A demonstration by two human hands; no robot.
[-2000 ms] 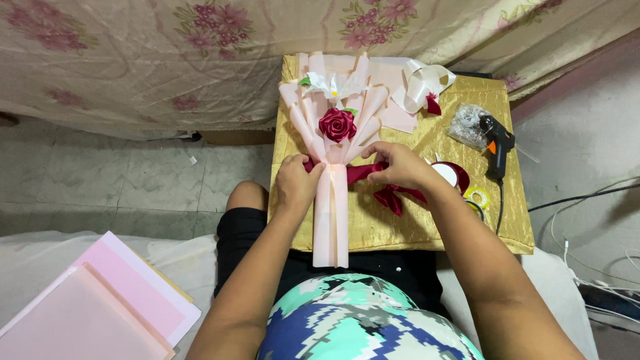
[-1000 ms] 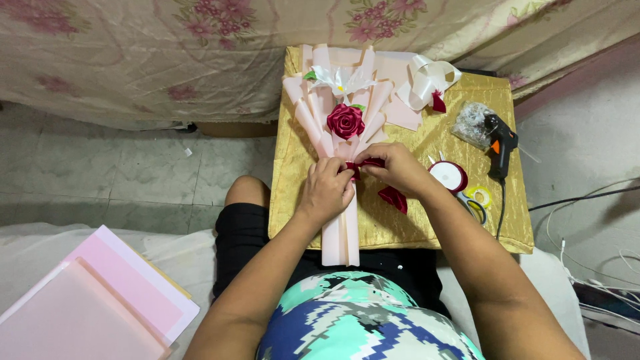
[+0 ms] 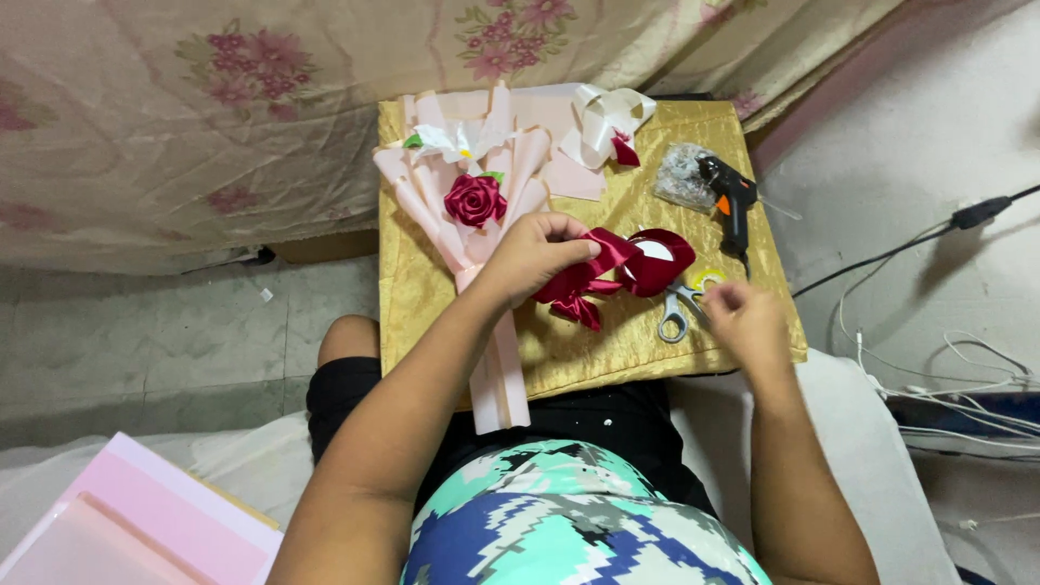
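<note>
My left hand (image 3: 540, 256) pinches a strip of dark red satin ribbon (image 3: 605, 253) that runs to a ribbon spool (image 3: 652, 252) on its right. Beside it, under my left wrist, lies a bouquet wrapped in pale pink paper (image 3: 497, 374), bearing a dark red satin rose (image 3: 474, 200) and a white flower (image 3: 457, 145) with green leaves. My right hand (image 3: 743, 313) is blurred, its fingers curled at the grey-handled scissors (image 3: 673, 317); whether it grips them is unclear. A looped dark red ribbon piece (image 3: 578, 310) lies below my left hand.
On the gold cloth-covered table (image 3: 617, 357) are a black glue gun (image 3: 734, 207), a clear plastic bag (image 3: 684, 175), a yellow tape roll (image 3: 708, 280) and white ribbon (image 3: 603, 130). Pink sheets (image 3: 154, 504) lie at lower left. Cables (image 3: 967, 374) run at right.
Both hands were together at the bouquet's neck. My left hand has moved right, onto the ribbon leading to the spool; my right hand has moved right, to the scissors.
</note>
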